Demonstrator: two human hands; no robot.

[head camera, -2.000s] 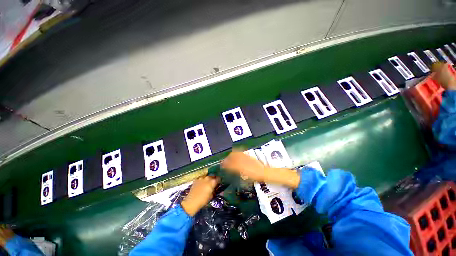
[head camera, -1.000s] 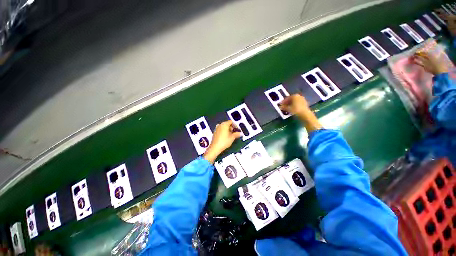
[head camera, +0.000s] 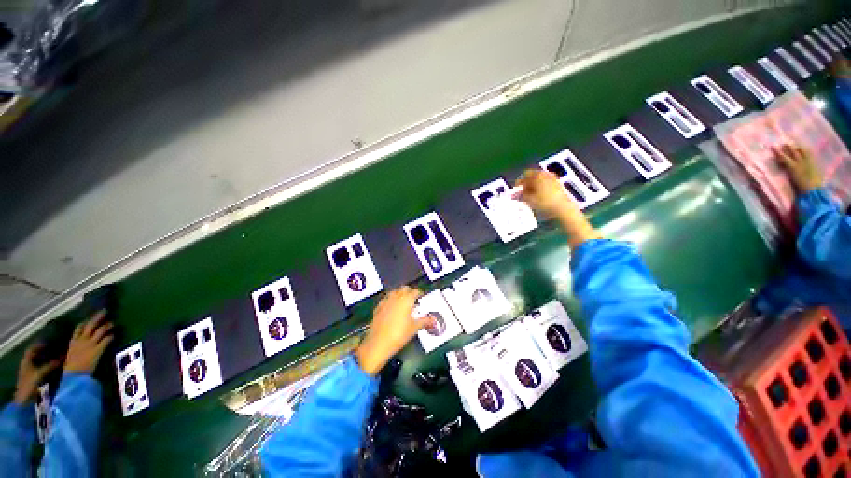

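My right hand (head camera: 546,193) grips a white card (head camera: 510,214) over a white insert tray (head camera: 491,193) on the belt; the card covers its lower part. My left hand (head camera: 392,327) is lower left, its thumb over the edge of another white card (head camera: 437,320); whether it grips this card is hidden. A further card (head camera: 480,297) lies beside it. Several overlapping cards with dark round marks (head camera: 525,371) lie nearer me. The insert between my hands (head camera: 433,246) shows dark cutouts and no card. Glossy black accessories (head camera: 406,434) lie heaped below my left hand.
White inserts and black boxes (head camera: 313,308) run along the green belt. A clear bag (head camera: 243,448) and cardboard strip (head camera: 308,364) lie left. A red-orange tray (head camera: 807,401) stands right. Neighbours' hands show left (head camera: 87,344) and right (head camera: 800,168), the latter on a bagged pink-red sheet (head camera: 760,154).
The insert row has shifted left. My left hand has left an insert and moved down to the loose cards. My right hand now holds a card over an insert. A neighbour's hands show more at left.
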